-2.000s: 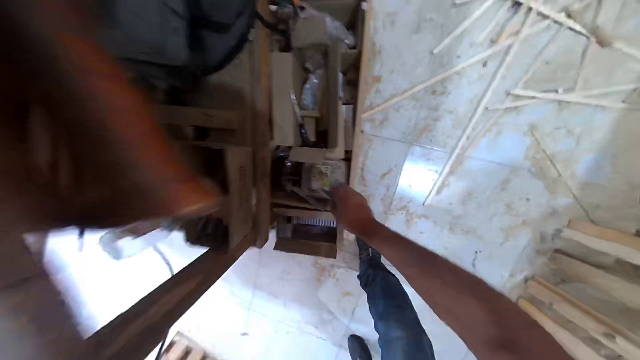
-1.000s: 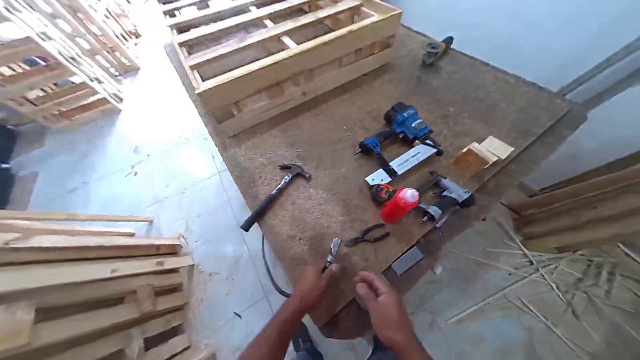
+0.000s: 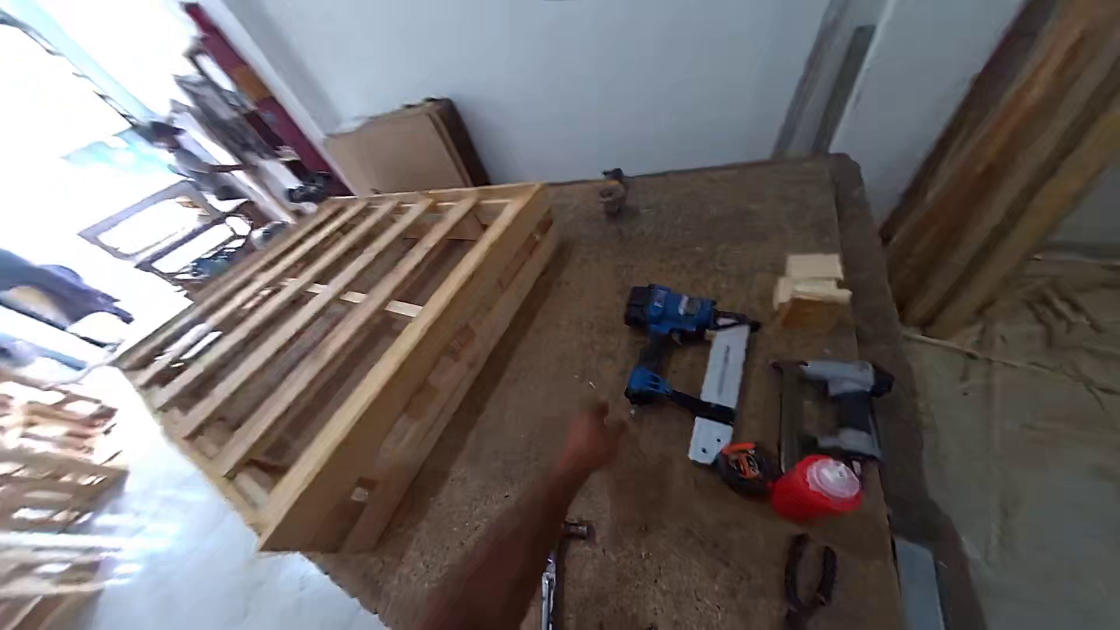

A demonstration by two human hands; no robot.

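My left hand (image 3: 595, 442), blurred, reaches over the brown workbench (image 3: 691, 232); its grip is unclear. A small bright sliver (image 3: 592, 385) shows just beyond the fingers. To the hand's right lie a blue pneumatic nailer (image 3: 674, 315) and a grey and black nail gun (image 3: 853, 394). A tape measure (image 3: 745, 468) touches a red plastic bottle (image 3: 815, 488). Dark-handled pliers (image 3: 809, 573) lie nearer me. Beside my forearm are a hammer (image 3: 577, 529), partly hidden, and a chrome hand tool (image 3: 549, 586). My right hand is out of view.
A slatted wooden frame (image 3: 420, 350) covers the bench's left side. Wood blocks (image 3: 809, 293) sit near the right edge, and a small grinder-like tool (image 3: 612, 197) at the back. Timber (image 3: 989, 166) stands at right. A person (image 3: 197, 162) is far left.
The chrome tool, in my left hand a second ago, lies on the bench beside the hammer. My left hand is farther over the bench; my right hand has left view. The view has swung strongly.
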